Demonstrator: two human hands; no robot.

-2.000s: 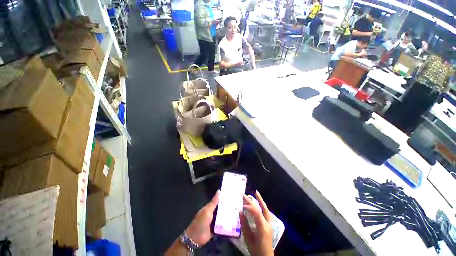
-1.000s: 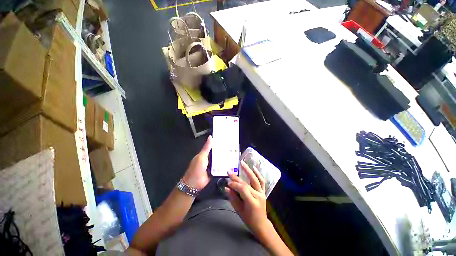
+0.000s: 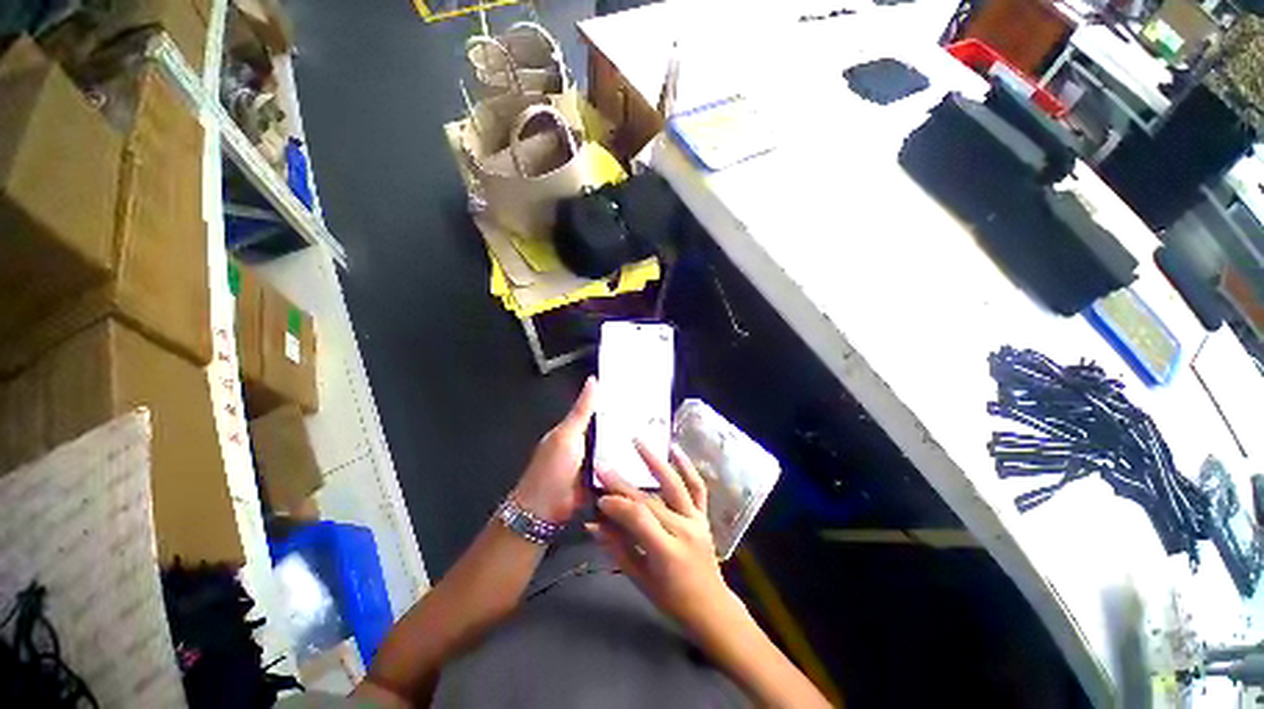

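A smartphone [image 3: 636,395] with a bright white screen is upright in the middle of the view. My left hand [image 3: 562,464], with a metal watch band at the wrist, holds it by its left side and lower edge. My right hand [image 3: 668,533] is at the lower part of the phone, with a finger over the screen. It does not grip the phone; its other fingers are partly curled. A pale rounded object [image 3: 731,478] shows behind my right hand; what it is, I cannot tell.
A white worktable [image 3: 832,298] runs along the right, with black strap bundles [image 3: 1095,436], stacked black pieces [image 3: 1019,208] and a blue-rimmed tray [image 3: 1134,335]. Beige tote bags [image 3: 527,173] stand on a low stand ahead. Shelves with cardboard boxes [image 3: 167,236] line the left.
The view has tilted down since the oldest frame, and the people ahead are out of view. My right finger has moved up onto the screen. My left hand still holds the phone.
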